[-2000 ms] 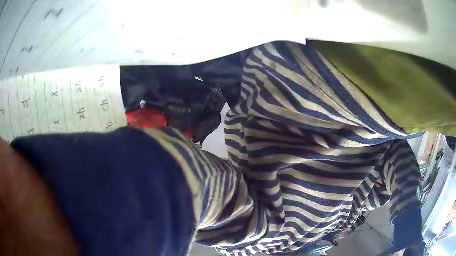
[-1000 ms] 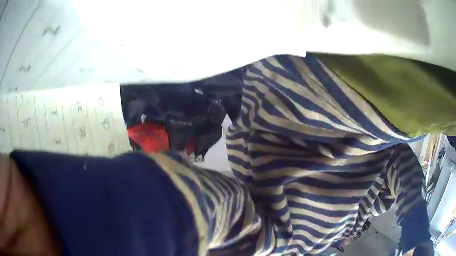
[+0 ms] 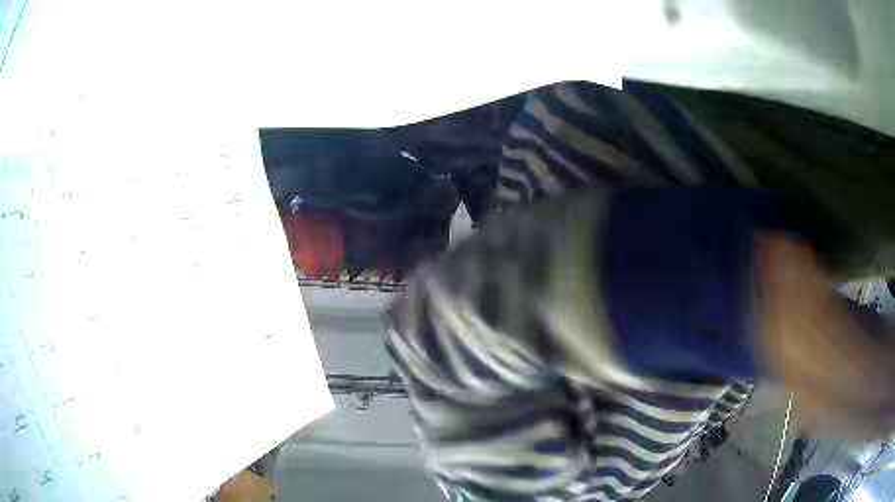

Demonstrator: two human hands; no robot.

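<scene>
A large white paper sheet, faintly marked and overexposed, fills the left side, close to the camera. A striped sleeve with a navy cuff crosses the body from lower centre to the right. Its hand, which I take as my left hand, is strongly blurred at the right. Its fingers are not distinct, and nothing can be made out in it. My right hand cannot be identified. A small skin-coloured patch shows below the sheet at the bottom edge; whose it is cannot be told.
A dark item with a red part lies beyond the sheet's edge. Grey surfaces with dark lines show below it. Olive-green cloth is shaded at the upper right. Blurred floor and clutter show at the lower right.
The navy-cuffed arm has swung from the lower left to the right, across the striped shirt. The sheet's lower part is now uncovered. The other navy cuff at the right edge no longer shows.
</scene>
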